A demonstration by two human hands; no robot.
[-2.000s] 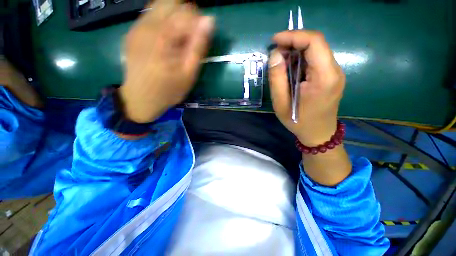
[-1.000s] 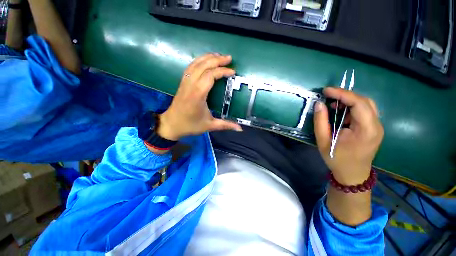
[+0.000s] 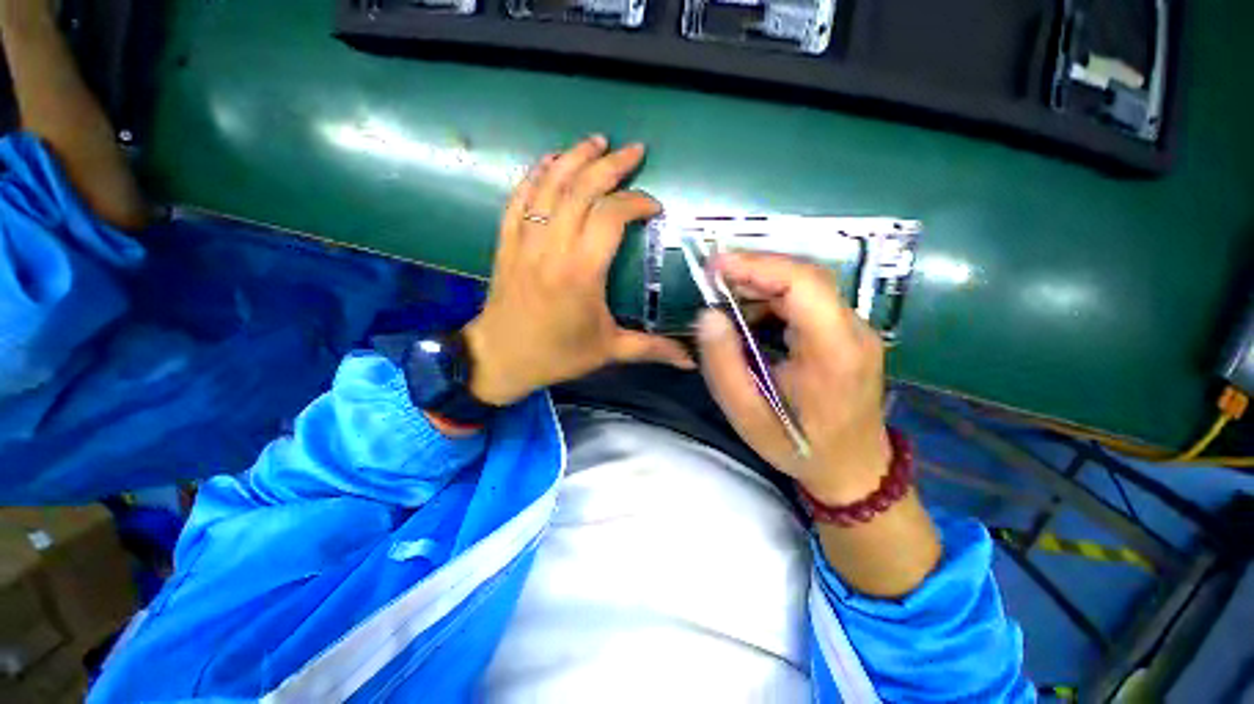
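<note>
A silver-and-black phone middle frame (image 3: 891, 261) lies on the green mat at the bench's near edge. My left hand (image 3: 564, 275) is at its left end, thumb and fingertips spread around the corners. My right hand (image 3: 805, 360) holds silver tweezers (image 3: 754, 355) over the frame's near side, tips pointing up-left at the upper left part of the frame. My right hand hides part of the frame's middle and lower edge. Exactly what the tips touch cannot be told.
A black tray (image 3: 935, 107) with several phone frames in its pockets runs along the top. Another person's arm (image 3: 69, 124) in a blue sleeve is at the left. An orange connector (image 3: 1231, 403) and yellow cable are at the right edge.
My right hand has left the frame's right end and moved left over it, turning the tweezer tips to the upper left part. My left hand stays at the left end.
</note>
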